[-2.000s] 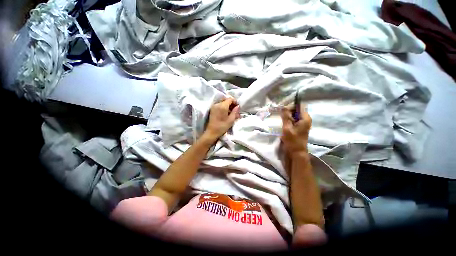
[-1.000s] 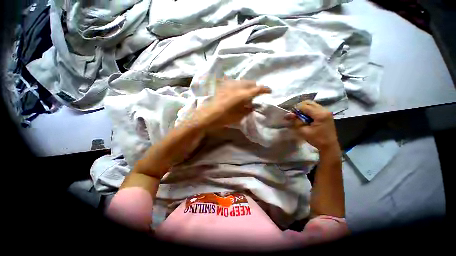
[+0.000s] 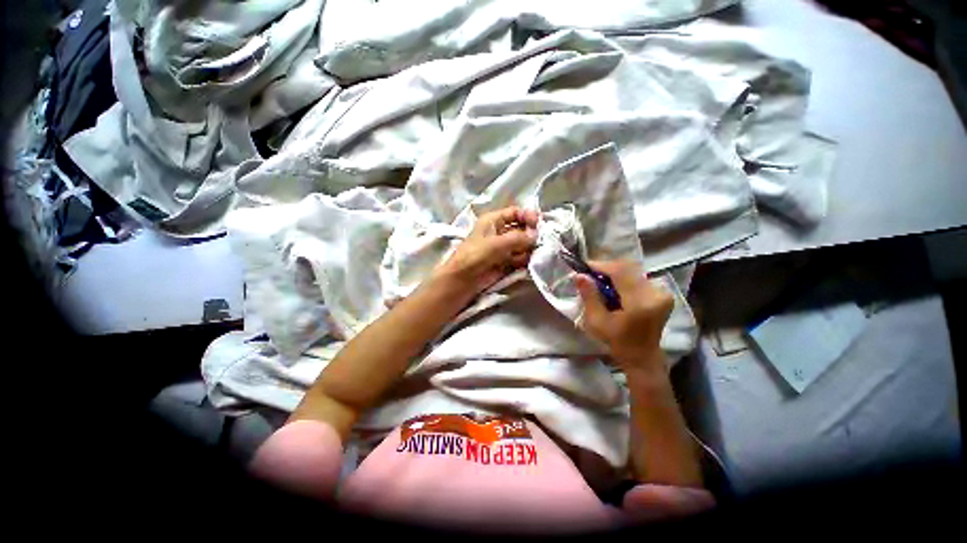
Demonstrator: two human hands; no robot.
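A pale grey-white garment (image 3: 498, 339) lies crumpled over the table edge and my lap. My left hand (image 3: 496, 246) pinches a gathered part of the cloth at the centre, fingertips together. My right hand (image 3: 628, 308) is closed round the dark blue-purple thread snips (image 3: 602, 286). Their blades point up and left at the bunched cloth just right of my left fingertips. A stitched, folded panel of the garment stands up behind the blades. Any thread ends are too fine to tell.
More pale garments (image 3: 424, 42) are heaped along the back and left of the white tabletop (image 3: 891, 159). Dark navy cloth (image 3: 83, 95) is at the far left. A pale blue-white paper or card (image 3: 808, 342) lies low at the right, below the table edge.
My left hand has drawn back from over the cloth and now pinches it. The snips have moved down and left to the bunched cloth. A stitched panel now stands up between my hands.
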